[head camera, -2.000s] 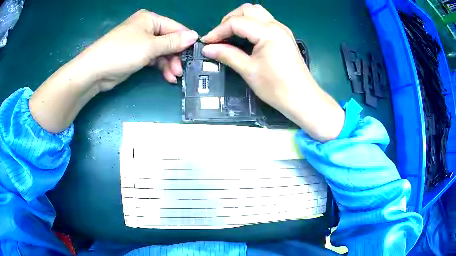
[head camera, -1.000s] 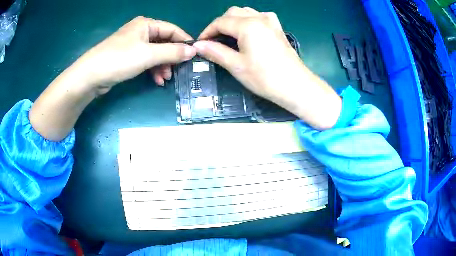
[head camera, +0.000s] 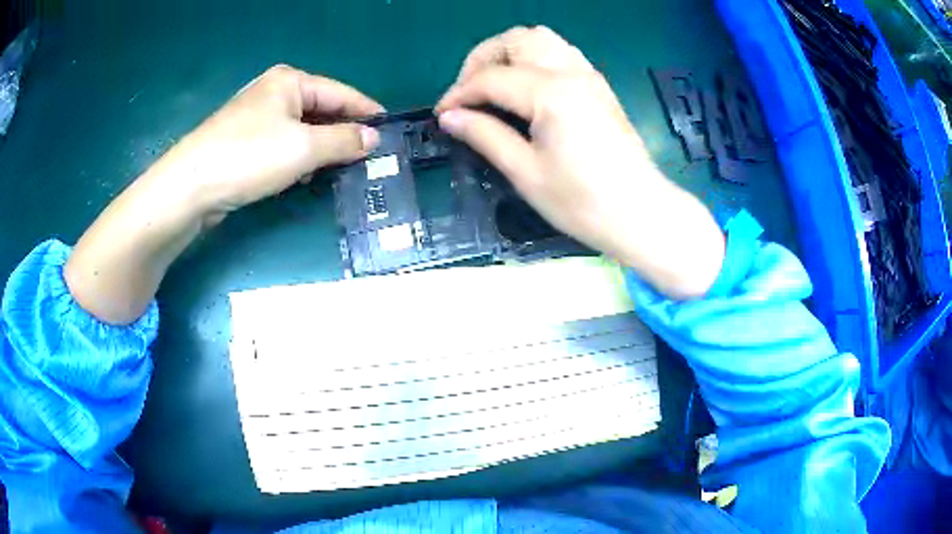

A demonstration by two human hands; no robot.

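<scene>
A black plastic housing (head camera: 444, 224) lies flat on the green bench in front of me, with two pale patches and a small dark grid between them. My left hand (head camera: 274, 141) pinches the housing's far left edge between thumb and fingers. My right hand (head camera: 564, 146) has its thumb and index fingertip together at the far edge, on something small and dark that I cannot make out. My right hand covers the housing's upper right part. A large cream sheet (head camera: 449, 386) with thin dark parallel lines lies between the housing and my body.
Several loose black plates (head camera: 712, 120) lie on the bench to the right. Beyond them stands a large blue bin (head camera: 799, 167) heaped with black plates. A crumpled clear plastic bag (head camera: 10, 83) is at the far left edge. My blue sleeves flank the sheet.
My fingertips were together at the housing's far edge and are now apart, the right ones further right. Housing, sheet and loose plates appear shifted left in view.
</scene>
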